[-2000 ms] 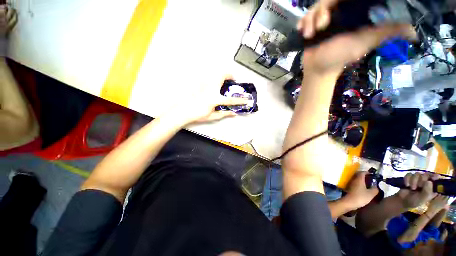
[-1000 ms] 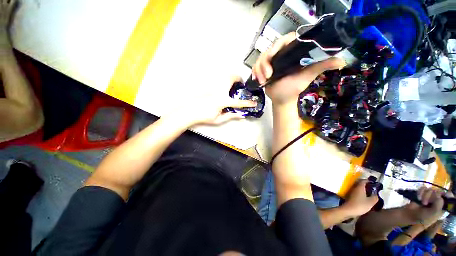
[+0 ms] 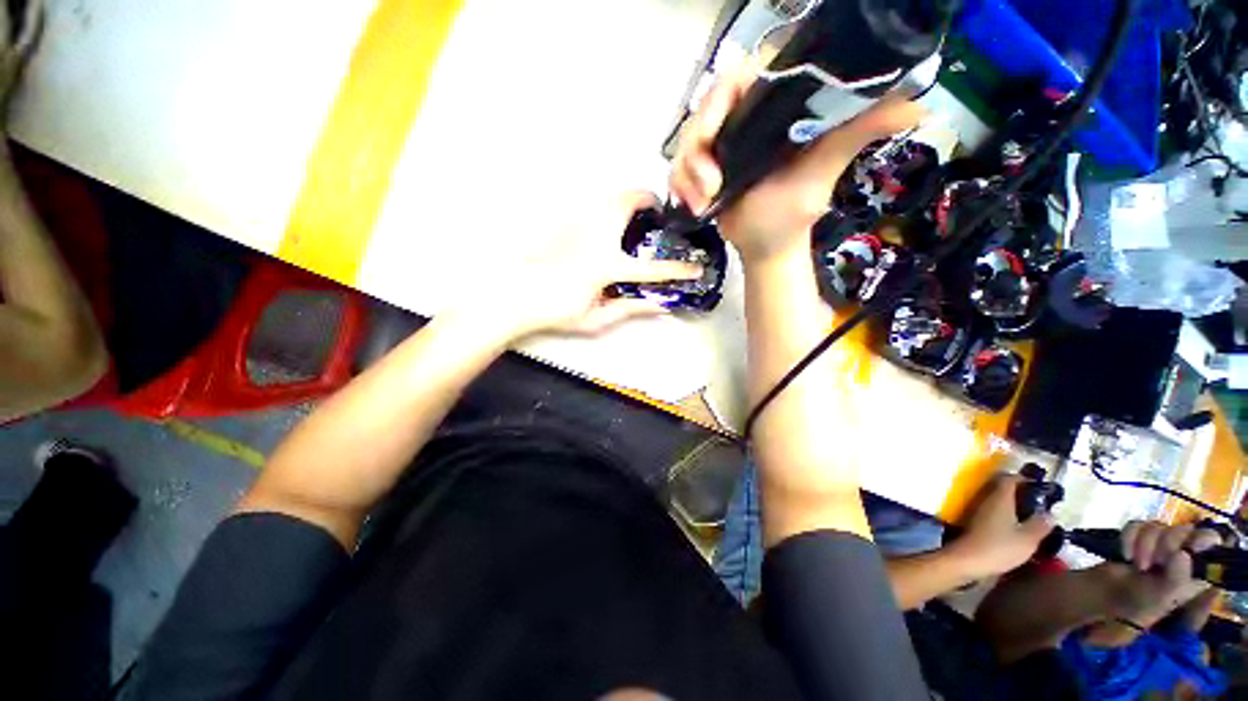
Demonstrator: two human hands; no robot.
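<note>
A round black unit (image 3: 680,260) with a silver-white centre rests on the off-white bench in front of me. My left hand (image 3: 591,281) holds it from the left, fingers around its rim and over its face. My right hand (image 3: 767,185) grips a thick black electric screwdriver (image 3: 808,110) with a pale hanging loop. The driver is tilted, and its narrow end is down at the upper part of the unit. The tip itself is hard to see against the black housing.
A pile of black units (image 3: 999,285) lies right of my right forearm. A blue bin (image 3: 1061,75) and a clear plastic bag (image 3: 1163,226) are behind it. The thin cord (image 3: 808,359) crosses my forearm. A neighbour's hands (image 3: 1006,527) work at lower right; a red stool (image 3: 233,363) is at left.
My right hand has brought the screwdriver from over the feeder at the upper right down to the unit. In the last second the driver has become a little steeper. My left hand keeps holding the unit.
</note>
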